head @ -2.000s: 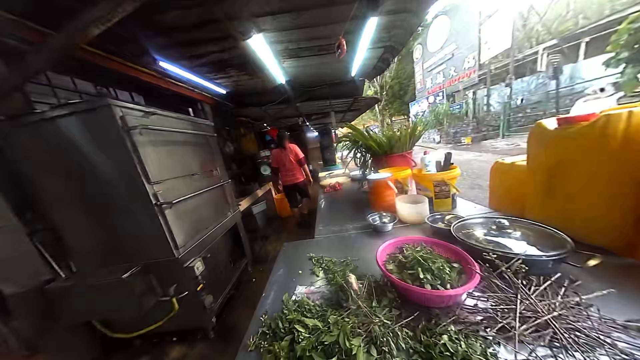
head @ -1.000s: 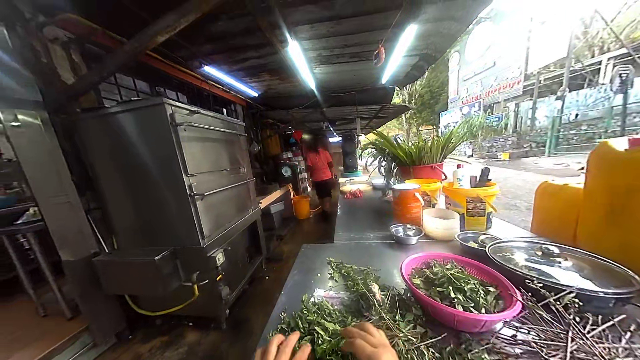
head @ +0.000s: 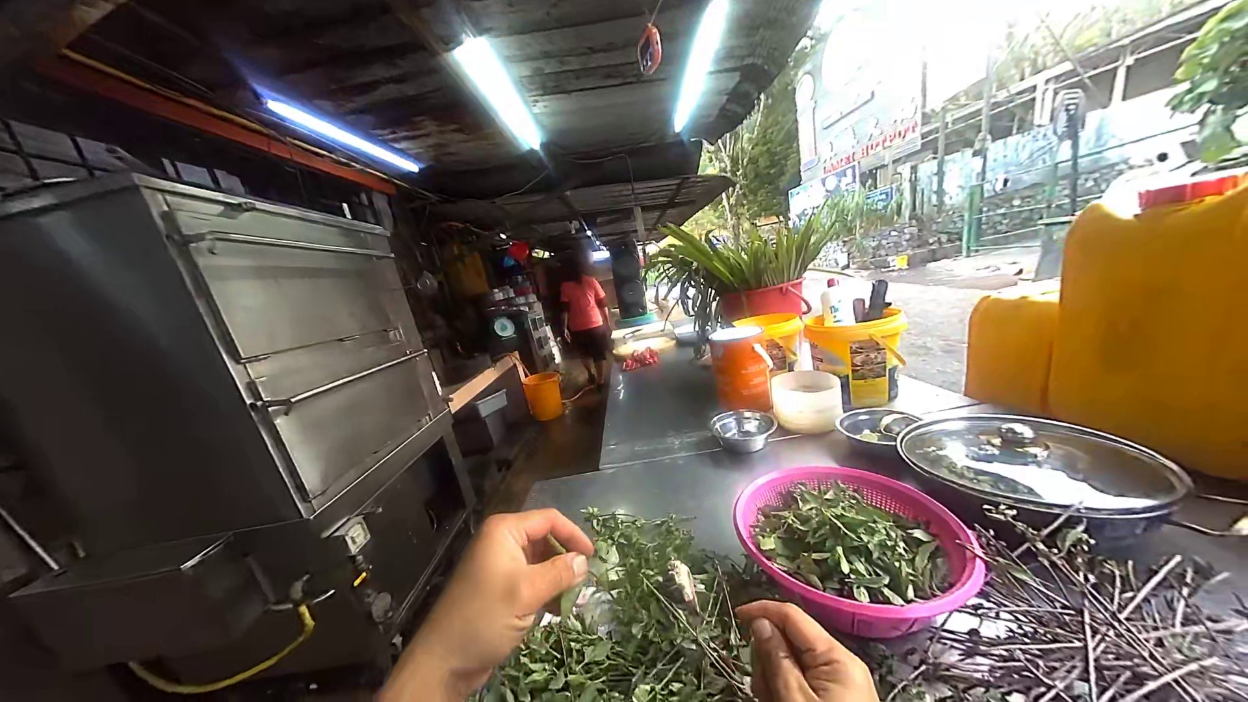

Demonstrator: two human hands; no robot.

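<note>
My left hand (head: 517, 585) is raised over the left edge of a pile of leafy green herbs (head: 624, 634), a bit of green stem or leaf pinched between thumb and forefinger. Low in the view, my right hand (head: 804, 653) has its thumb and fingertips together beside thin stems at the pile's right side; whether it grips one is unclear. Just beyond the right hand stands a pink plastic colander (head: 756, 492) holding picked leaves (head: 848, 546). Bare stripped stems (head: 1092, 624) lie heaped to the right of the colander.
On the metal table (head: 643, 487) stand a lidded pan (head: 1043, 463), a small steel bowl (head: 743, 430), a white tub (head: 806, 401) and orange and yellow buckets (head: 741, 370). Yellow jerrycans (head: 1150, 322) are at right, a steel oven (head: 312, 341) at left. A person (head: 585, 312) stands farther back.
Neither hand shows in the oldest frame; one second ago both were low over the herb pile. Now the left is raised with a green piece, and the right is closer to the colander.
</note>
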